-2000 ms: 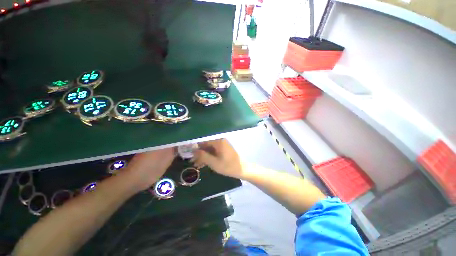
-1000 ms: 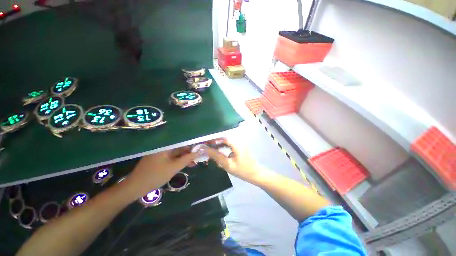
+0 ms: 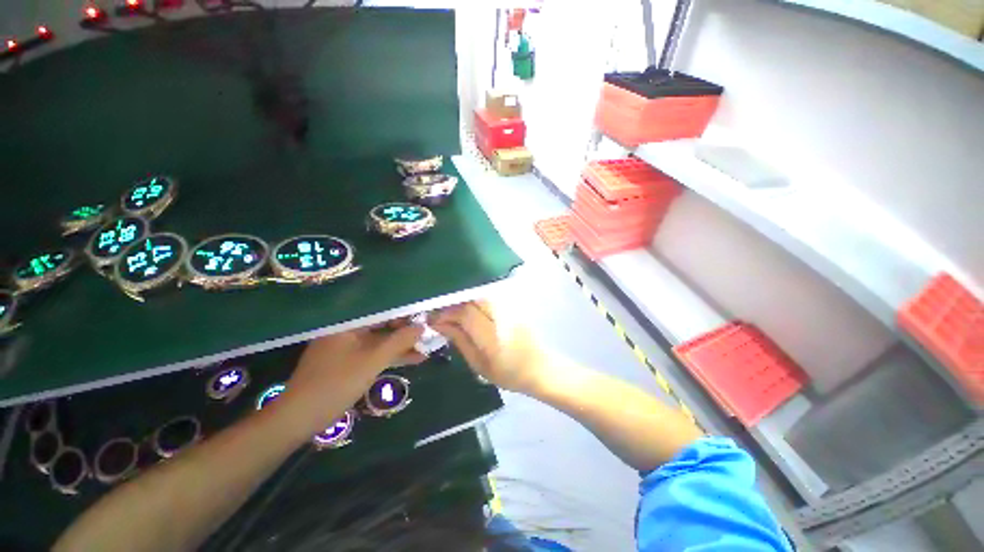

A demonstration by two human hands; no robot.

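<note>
My left hand (image 3: 361,361) and my right hand (image 3: 482,340) meet just beyond the front edge of the upper green shelf (image 3: 324,302). Between their fingertips they hold a small pale thing (image 3: 428,336), too small and bright to name surely. On the lower shelf lie several watch heads: one with a purple-white symbol (image 3: 387,395) right of my left wrist, another lit one (image 3: 335,429) below the forearm, and several dark ones (image 3: 117,458) at the left. On the upper shelf several watch heads (image 3: 313,257) show green-cyan digits.
Red indicator lights (image 3: 92,13) line the top left. At the right, white shelving (image 3: 745,178) holds red tray stacks (image 3: 620,210) and a red tray (image 3: 740,370). Boxes (image 3: 500,132) stand far back. A yellow-black striped line (image 3: 604,307) runs along the floor.
Both hands stay together around the pale thing, which now looks smaller and turned. The watch right of my left wrist was dark and now shows a purple-white symbol; one at the left went dark.
</note>
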